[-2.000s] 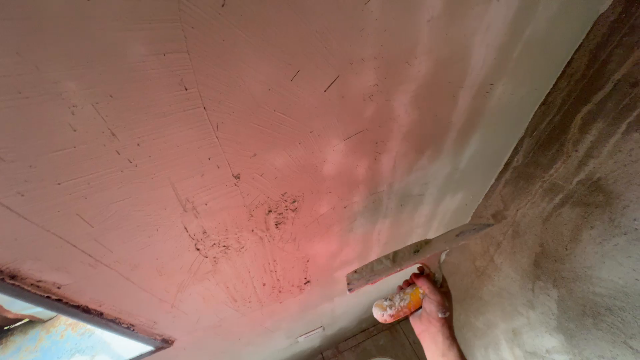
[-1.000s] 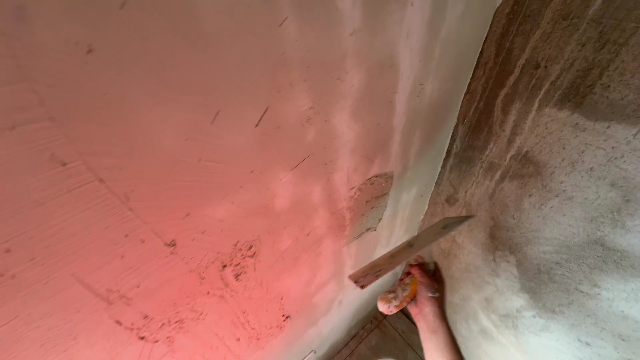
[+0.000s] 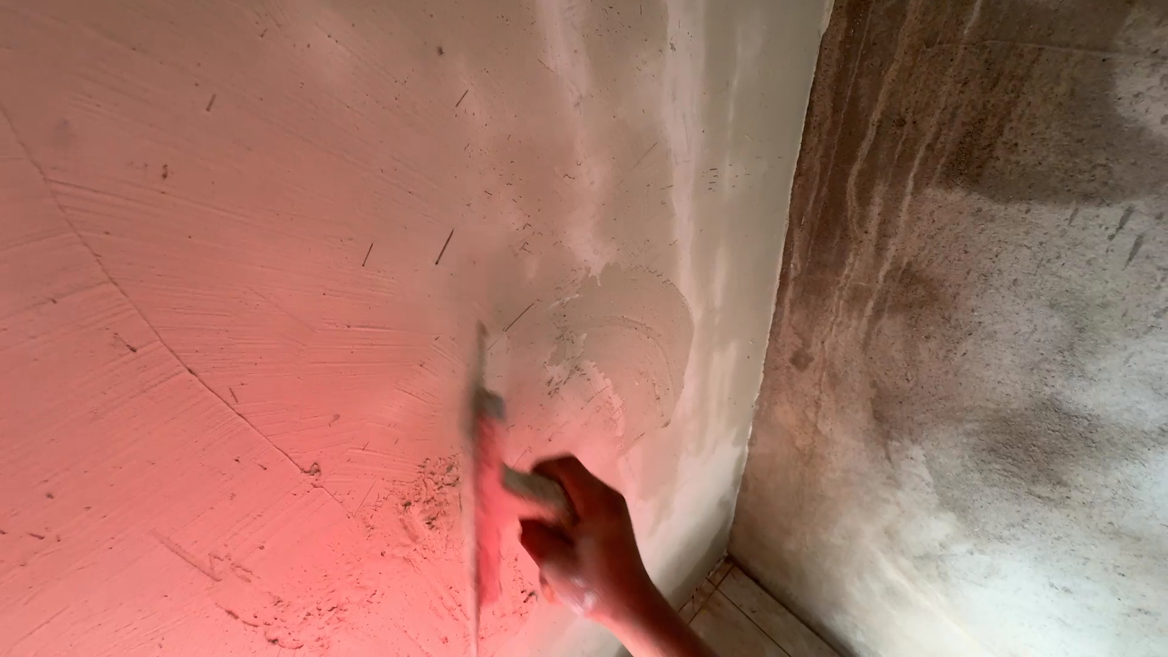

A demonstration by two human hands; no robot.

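Note:
My right hand (image 3: 589,538), at the lower middle of the head view, grips the handle of a plastering trowel (image 3: 485,493). The trowel's long flat blade is seen nearly edge-on, running up and down close to the plastered wall (image 3: 274,228); blur hides whether it touches. Right of the blade, a smeared patch of damp plaster (image 3: 639,347) with curved strokes lies on the wall. Rough crumbs and pits of plaster (image 3: 433,493) show left of the blade. My left hand is out of view.
A rough, stained wall (image 3: 1004,319) meets the plastered wall at a corner on the right. Floor tiles (image 3: 739,620) show at the bottom, below the corner. A thin ridge runs slanting across the plaster on the left.
My right hand and the trowel have moved left from near the corner, and the blade has turned from slanting to nearly upright. The plaster patch now looks wider and more smeared.

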